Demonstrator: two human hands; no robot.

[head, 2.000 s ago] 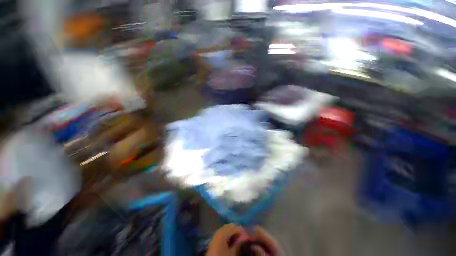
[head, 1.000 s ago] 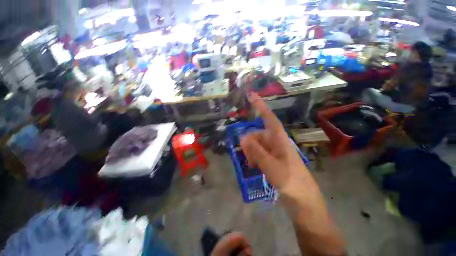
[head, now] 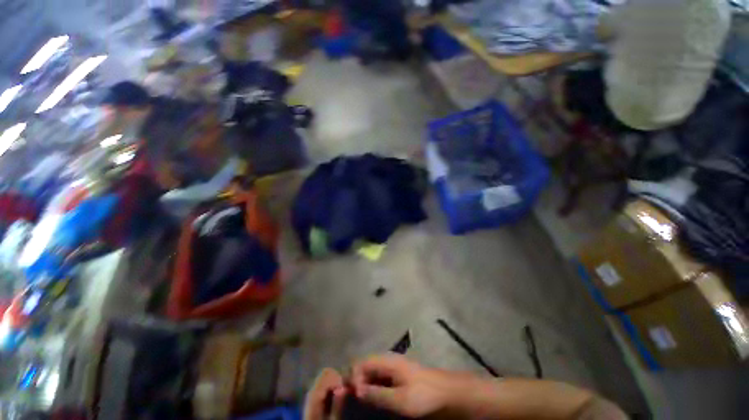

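Observation:
My right hand [head: 411, 389] is at the bottom centre, its forearm reaching in from the lower right. Its fingers are curled and its fingertips meet or nearly meet my left hand [head: 325, 395], which is cut off by the bottom edge. A dark patch shows between the hands; blur and the edge hide whether it is a held piece.
A dark blue heap [head: 358, 201] lies on the floor ahead. A red crate [head: 268, 289] with dark cloth stands left, a blue crate [head: 461, 215] right. Cardboard boxes [head: 657, 287] are at the right. A person [head: 176, 135] sits at the left. Dark strips [head: 466, 348] lie on the floor.
The view has swung right, bringing the dark blue heap and red crate towards the centre-left. My right hand, raised with a finger extended, has come down beside my left hand.

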